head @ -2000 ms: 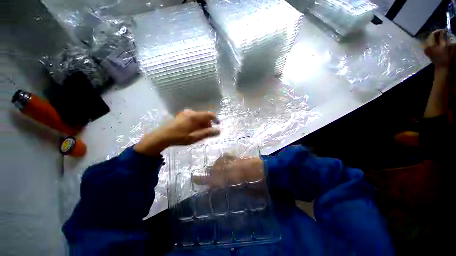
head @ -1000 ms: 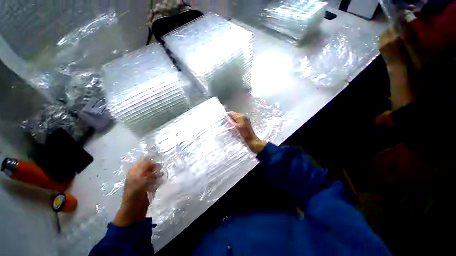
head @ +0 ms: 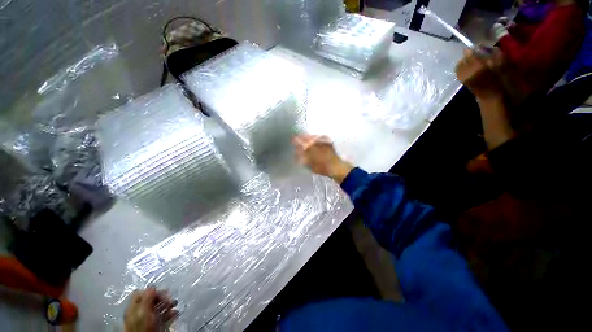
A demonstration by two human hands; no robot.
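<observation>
Clear crinkled film (head: 240, 249) lies spread on the bench in front of me, with a bright straight fold or edge along its back left; I cannot tell if a tray lies in it. My left hand (head: 149, 311) is at the bottom left, cut off by the frame edge, fingers bent at the film's near left side. My right hand (head: 319, 155) is slightly blurred beside the front right of the right tray stack (head: 250, 91); no tray shows in it, and I cannot tell if its fingers touch the stack. A left tray stack (head: 165, 146) stands beside it.
Crumpled film (head: 55, 155), a dark flat object (head: 52, 243) and an orange flask (head: 26, 275) with an orange round-ended item (head: 61, 312) are at left. A handbag (head: 195, 42) is behind the stacks. A smaller tray pile (head: 357, 42) and another person's hand (head: 480, 71) are at right.
The shiny sheet or tray stretched between my hands is no longer held up. My left hand has moved down and left, my right hand is by the right stack. The view has shifted right.
</observation>
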